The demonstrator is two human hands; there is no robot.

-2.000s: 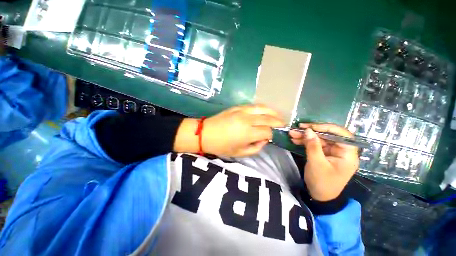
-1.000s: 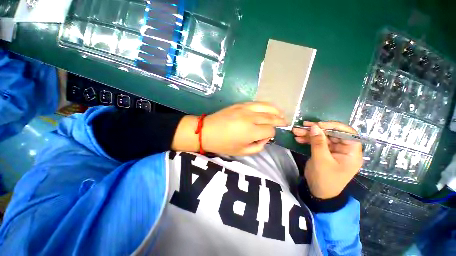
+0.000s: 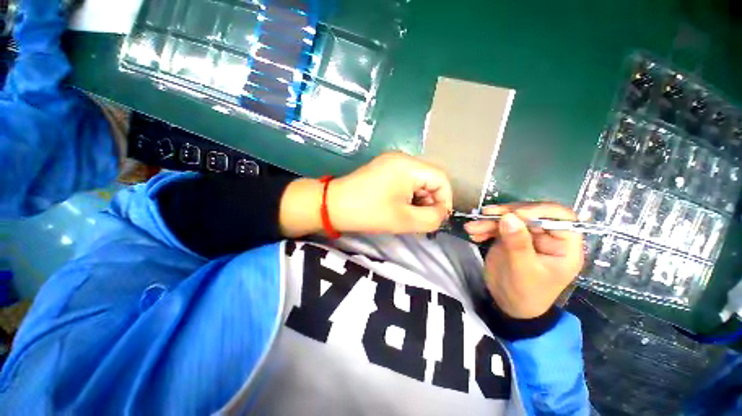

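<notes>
My right hand holds thin metal tweezers like a pen, with the tip pointing left at my left fingertips. My left hand, with a red cord at the wrist, has its fingers curled and the thumb and forefinger pinched together at the tweezer tip. A small dark part shows at those fingertips, mostly hidden by them. The beige-grey pad sheet lies flat on the green bench just beyond my hands; its near end is partly covered by my left hand.
A clear blister tray with a blue banded strip lies at the left. Another clear tray with dark parts lies at the right. A black tray is by the bench edge. White paper lies far left. Another person's blue sleeve is at the left.
My left fingers have curled in more and drawn back from the pad sheet. The tweezers have shifted slightly left with my right hand. The neighbour's sleeve now reaches further up over the bench.
</notes>
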